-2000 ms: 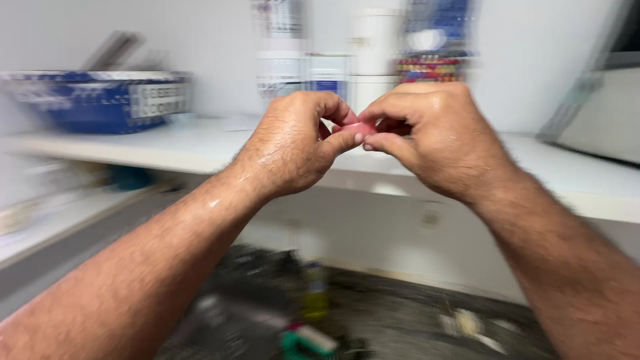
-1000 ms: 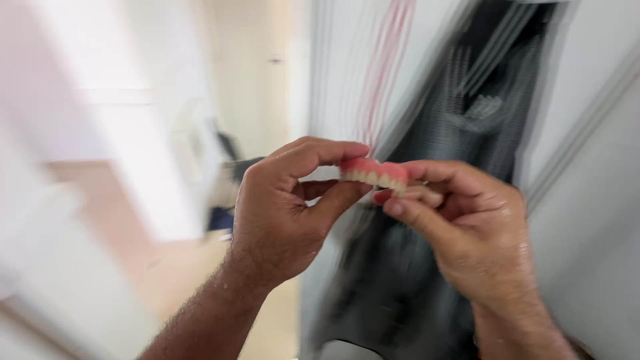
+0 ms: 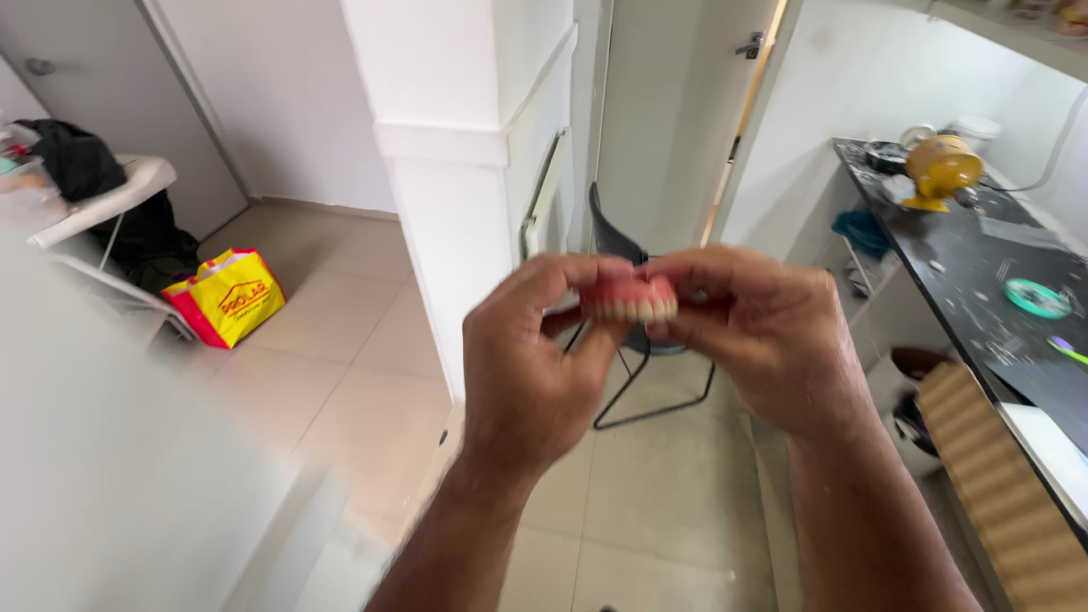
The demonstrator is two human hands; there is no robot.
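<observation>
A denture [image 3: 631, 299] with a pink base and a row of pale teeth is held up in front of me at mid-view, its teeth facing down. The fingertips of my left hand [image 3: 540, 361] pinch its left end. At its right end, the thumb and fingers of my right hand [image 3: 765, 340] grip it. Both hands look wet. The fingers cover the ends of the denture, and its underside is hidden.
Beyond my hands stands a black chair [image 3: 654, 340] by a door. A dark countertop [image 3: 943, 255] on the right bears a yellow bench motor [image 3: 942, 170] and a green round item [image 3: 1037, 299]. A white pillar [image 3: 442, 153] and a yellow-red bag [image 3: 238, 297] are to the left.
The view has swung from a white shelf, past a blurred wall, to a room with a door and countertop. Both hands stay on the denture, whose teeth show now but not two seconds ago.
</observation>
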